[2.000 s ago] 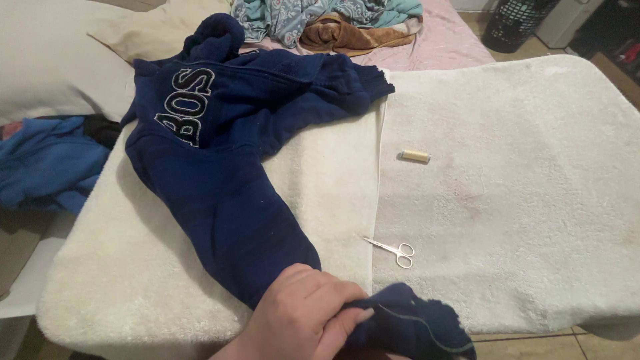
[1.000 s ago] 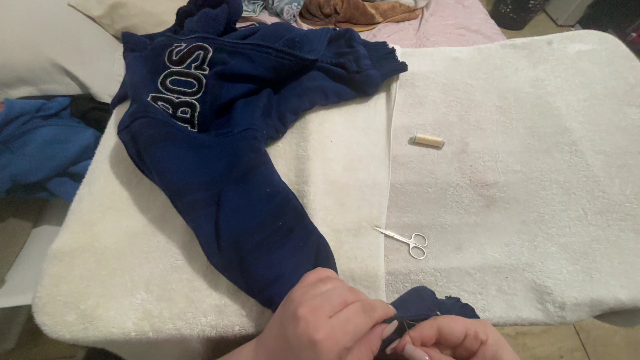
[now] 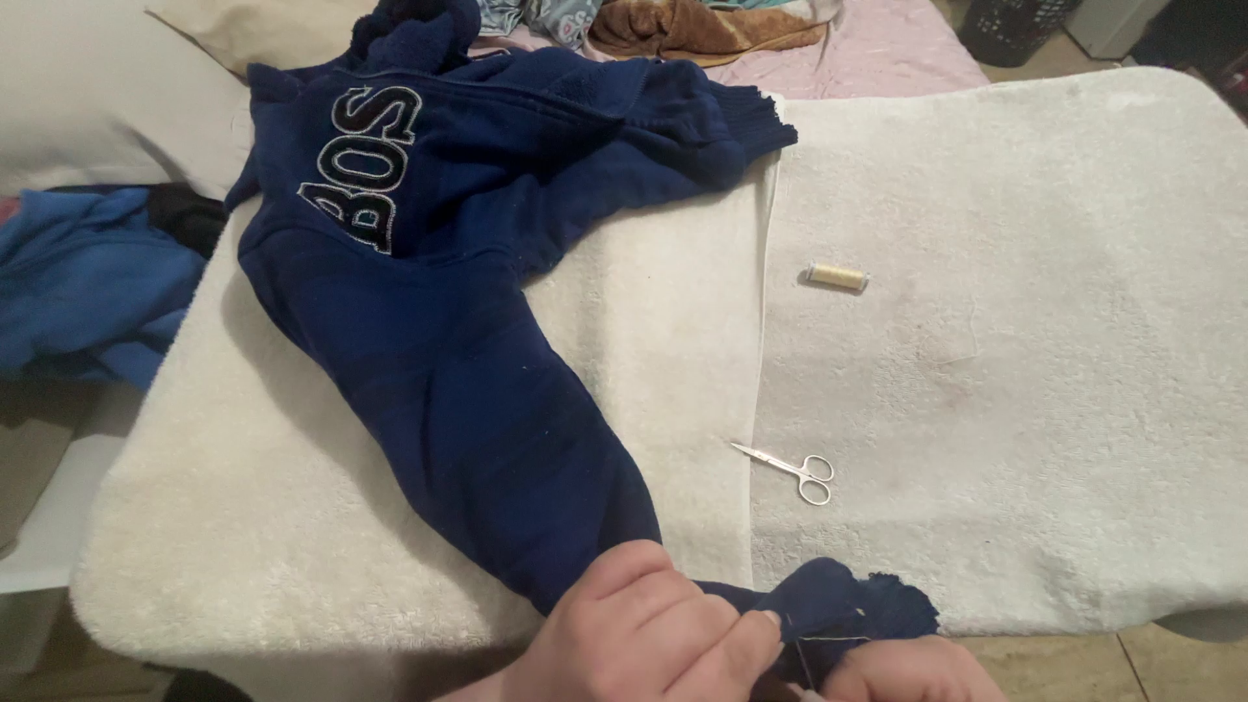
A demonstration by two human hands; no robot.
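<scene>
A dark blue fleece-lined sweatshirt [image 3: 458,361] with outlined letters lies across a white plush cover, one sleeve reaching toward me. My left hand [image 3: 648,634] is closed on that sleeve near its cuff. At the bottom edge my right hand [image 3: 907,673] is partly cut off by the frame, its fingertips at a thin needle [image 3: 805,665] beside the cuff [image 3: 892,604]. A light thread [image 3: 834,639] runs across the fabric to the right hand. Small metal scissors [image 3: 792,472] rest on the cover above the cuff. Farther up lies a spool of pale yellow thread [image 3: 837,277].
The white plush cover [image 3: 1024,390] has a seam down its middle. Blue clothing [image 3: 88,283] and a pale pillow [image 3: 88,97] are at the left. Behind are a brown cloth [image 3: 692,34], a pink sheet [image 3: 877,54] and a dark basket [image 3: 1014,24].
My right hand, not visible two seconds ago, has come in at the sleeve's cuff. My left hand stays on the sleeve. Scissors and spool lie as before.
</scene>
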